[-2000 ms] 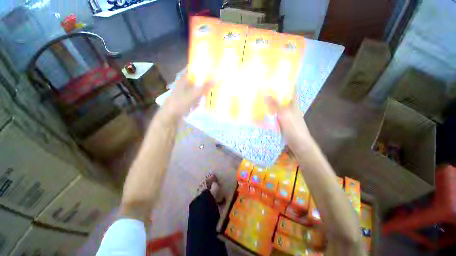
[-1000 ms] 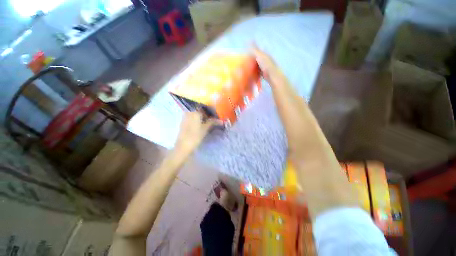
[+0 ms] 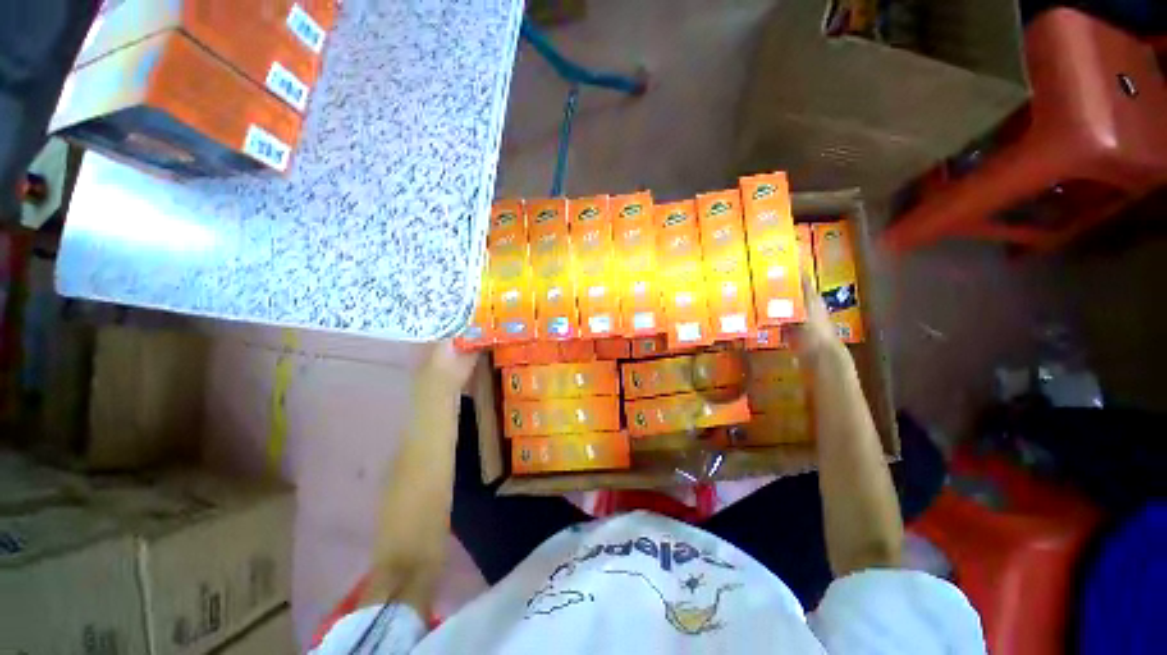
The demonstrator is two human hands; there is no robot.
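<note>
A row of several slim orange-yellow retail boxes [image 3: 640, 275] lies over the open shipping carton [image 3: 881, 397] at my lap. My left hand [image 3: 451, 365] is at the row's left end, its fingers partly hidden by the boxes and the table corner. My right hand [image 3: 815, 335] is at the right end. The two hands hold the row between them. More orange boxes [image 3: 570, 416] lie flat in the carton below. Another group of orange boxes [image 3: 211, 77] with white barcode patches sits on the speckled table at the upper left.
The speckled white tabletop [image 3: 397, 166] reaches close to the carton's left side. Closed cartons [image 3: 205, 563] stand at the lower left. Another open carton [image 3: 883, 115] and a red-orange stool [image 3: 1081, 128] stand at the upper right. Clear plastic [image 3: 698, 468] lies at the carton's near edge.
The view has turned down towards the lap carton. The boxes handled over the table are now on the tabletop, and both hands have moved to a row at the carton.
</note>
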